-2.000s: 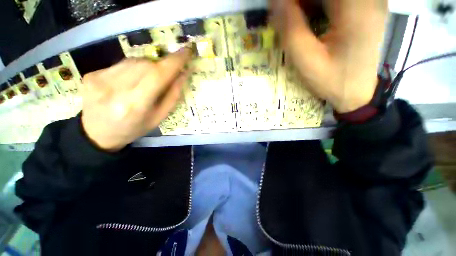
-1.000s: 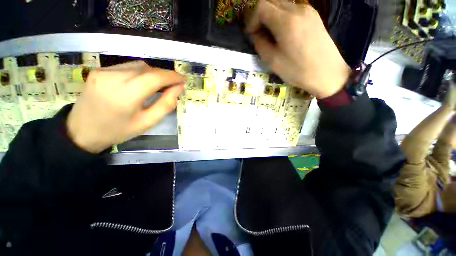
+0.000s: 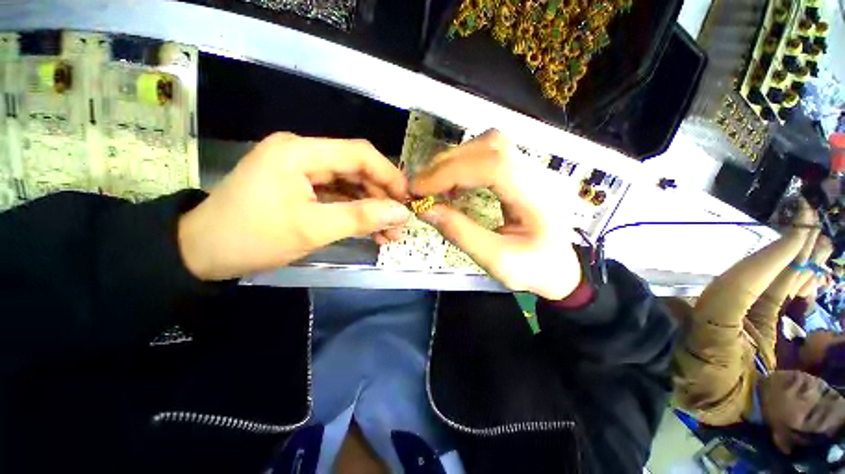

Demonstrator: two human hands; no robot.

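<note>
A small orange-yellow ring coil [image 3: 422, 204] is pinched between the fingertips of both hands, above a pale circuit board [image 3: 408, 252]. My left hand [image 3: 301, 204] comes from the left, its thumb and fingers at the coil. My right hand [image 3: 505, 218] comes from the right, with a dark red wrist band, its thumb and index finger on the coil. The hands hide much of the board below. Another pale board [image 3: 93, 139] with yellow block components [image 3: 151, 88] and ring coils lies at the left.
A black coil bin [image 3: 639, 116] heaped with orange rings stands beyond the rail [image 3: 306, 65]. A silver parts bin [image 3: 357, 13] is left of it. Boards with coils [image 3: 789, 56] lie at the far right. Another person's forearm [image 3: 741, 278] and head show at the right.
My right hand has come back from the coil bin and met my left hand over the board, with a coil between them. The view has shifted to the right.
</note>
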